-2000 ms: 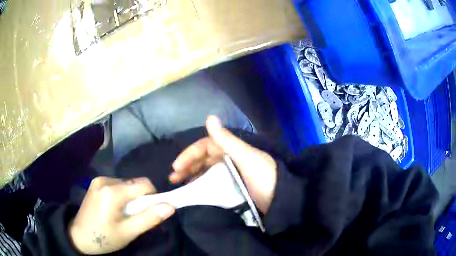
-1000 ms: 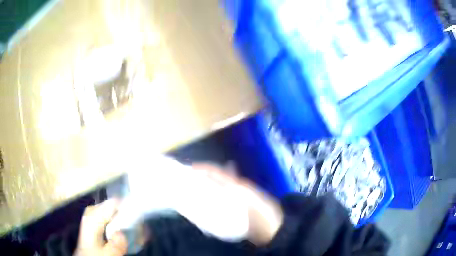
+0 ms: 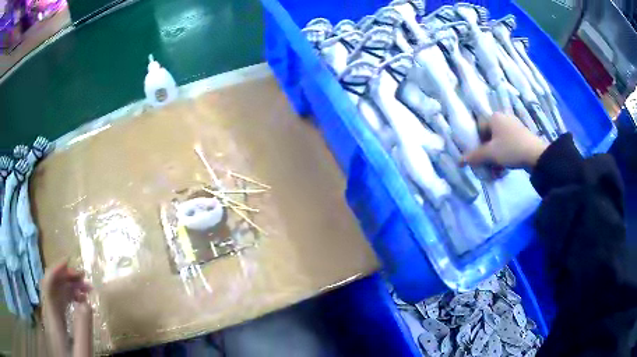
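My right hand (image 3: pixel 508 144) is over the upper blue tray (image 3: pixel 391 216), its fingers at the narrow ends of the pale leg parts (image 3: pixel 408 129) lying there in rows. Whether the fingers grip one is unclear. My left hand (image 3: pixel 66 296) is at the table's lower left edge, blurred, fingers loosely bent and apart, with nothing seen in it. It is beside a row of pale legs (image 3: pixel 15 230) with dark-lined toes.
Brown taped cardboard (image 3: pixel 300 209) bears a white glue cup (image 3: pixel 202 213) on a dark pad, with several thin sticks (image 3: pixel 241 190) around it. A white squeeze bottle (image 3: pixel 160 85) stands at the far edge. Loose sole plates (image 3: pixel 482 317) fill a lower blue bin beneath the tray.
The view has swung up over the table and tray. The pale leg earlier held over my lap is no longer in my left hand. My right hand has moved into the upper tray.
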